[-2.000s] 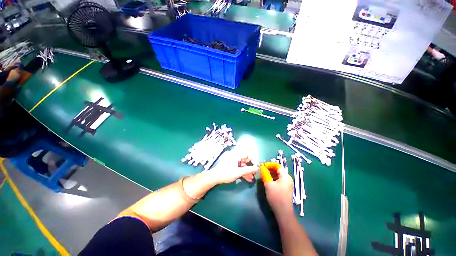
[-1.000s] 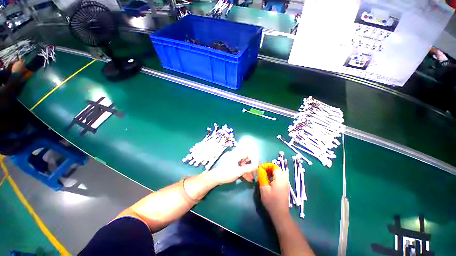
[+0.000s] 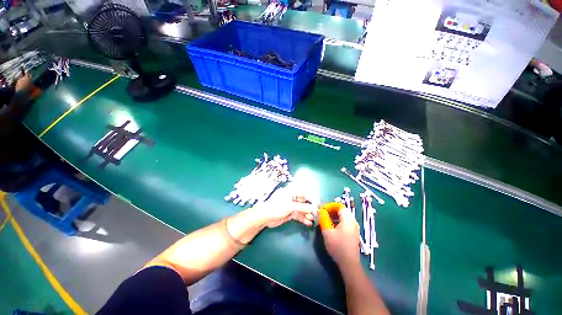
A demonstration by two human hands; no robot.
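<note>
My left hand [image 3: 285,209] and my right hand [image 3: 340,229] meet fingertip to fingertip over the green bench. My right thumb and forefinger wear yellow-orange covers. A small whitish piece [image 3: 318,210], perhaps a cable end, shows between the fingertips; the rest of it is hidden by the fingers and glare. A fanned pile of white cables [image 3: 262,179] lies beyond my left hand. A denser cable pile [image 3: 389,161] lies farther back on the right. A small loose group of cables [image 3: 368,227] lies beside my right hand.
A blue bin [image 3: 249,79] with dark tangled contents stands behind the rail, beside a black fan [image 3: 117,37]. A single cable with a green middle [image 3: 316,140] lies near the rail. A white instruction sheet [image 3: 456,52] hangs back right. Another person's hand [image 3: 23,82] shows far left.
My left hand's fingers have shifted slightly at the meeting point, and my right fingertips have changed their pinch a little. The piles look the same.
</note>
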